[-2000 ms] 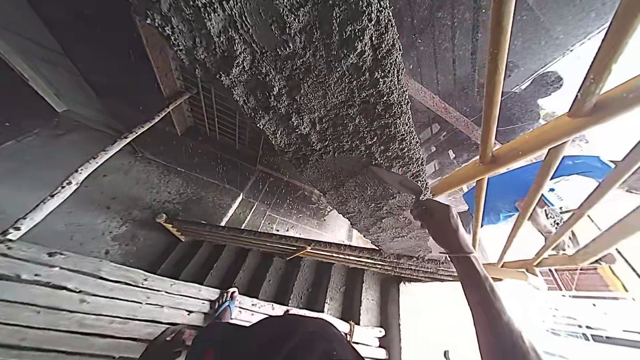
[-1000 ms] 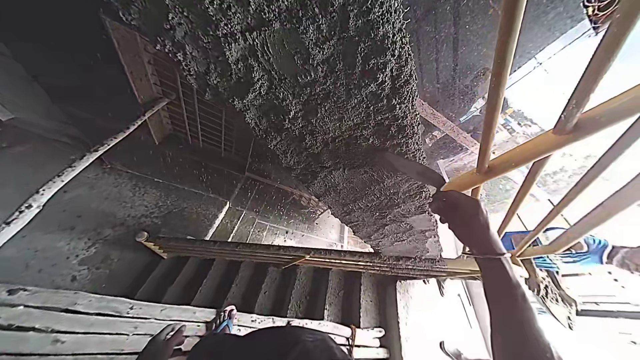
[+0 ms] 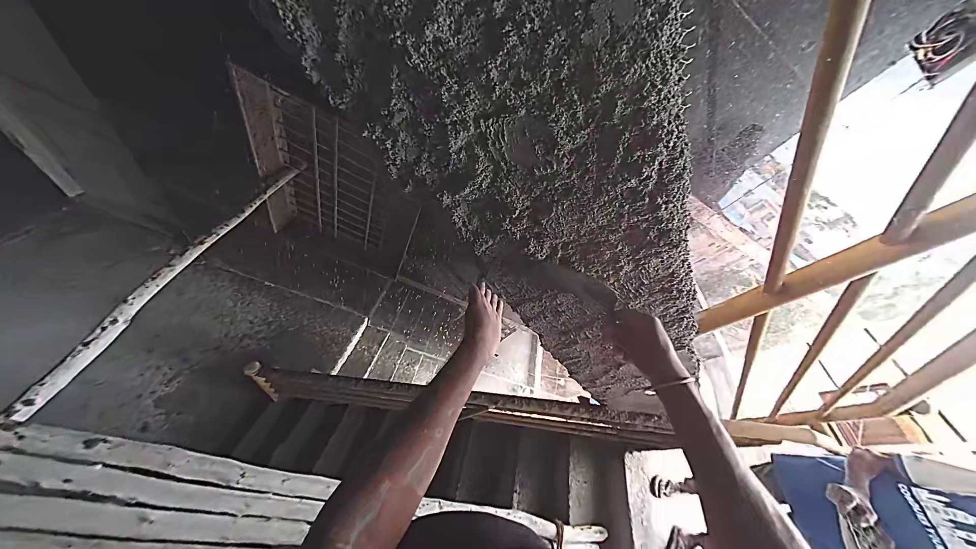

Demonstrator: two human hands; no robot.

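Observation:
A broad face of rough, wet-looking mortar (image 3: 549, 152) fills the upper middle of the head view. My right hand (image 3: 640, 335) grips the handle end of a flat metal trowel (image 3: 576, 282), whose blurred blade lies against the lower mortar and points left. A thin band circles my right wrist. My left hand (image 3: 484, 316) reaches up to the mortar's lower left edge, fingers extended and apart, with nothing seen in it; whether its fingertips touch the edge cannot be told.
Wooden planks (image 3: 152, 488) lie at the lower left, above stairs (image 3: 488, 465) and beside a horizontal wooden rail (image 3: 457, 400). A pole (image 3: 160, 293) slants at left. Yellow bamboo-like bars (image 3: 846, 274) stand at right. A person in blue cloth (image 3: 816, 496) is at lower right.
My left hand has risen from low by the planks to the mortar's edge. My right hand still holds the trowel, its blade now farther left along the mortar.

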